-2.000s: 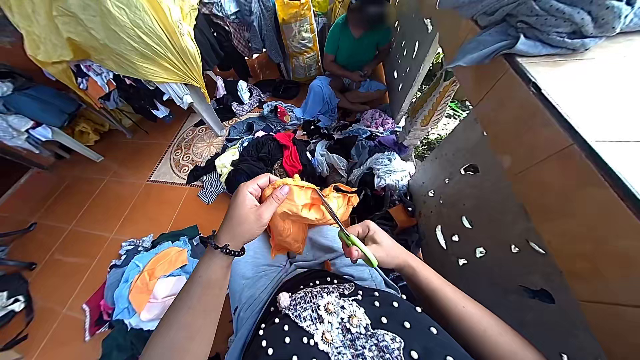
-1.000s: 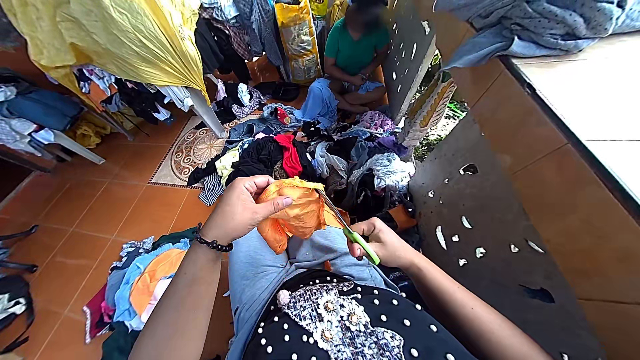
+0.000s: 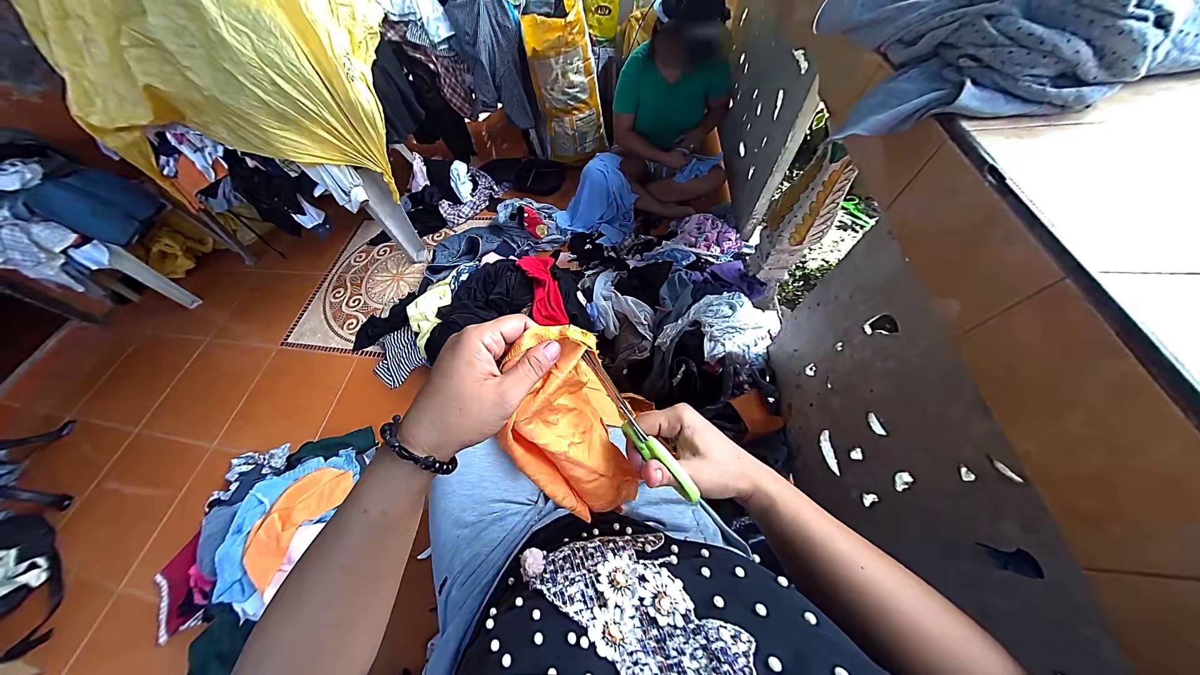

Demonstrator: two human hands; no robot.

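Note:
My left hand (image 3: 487,384), with a black beaded bracelet at the wrist, pinches the upper edge of an orange cloth (image 3: 567,422) between thumb and fingers. The cloth hangs over my lap. Scissors with green handles (image 3: 661,459) are in my right hand (image 3: 703,455), their blades pointing up and left along the right side of the cloth. How far apart the blades are is hard to tell.
A large pile of mixed clothes (image 3: 637,300) lies ahead of my knees. Smaller folded cloths (image 3: 281,530) sit on the tiles at left. A person in a green shirt (image 3: 670,103) sits beyond the pile. A tiled ledge (image 3: 1125,197) and a perforated panel (image 3: 900,450) flank my right side.
The orange cloth has shifted in my left hand and now hangs lower over my lap. The scissors remain in my right hand at its right side.

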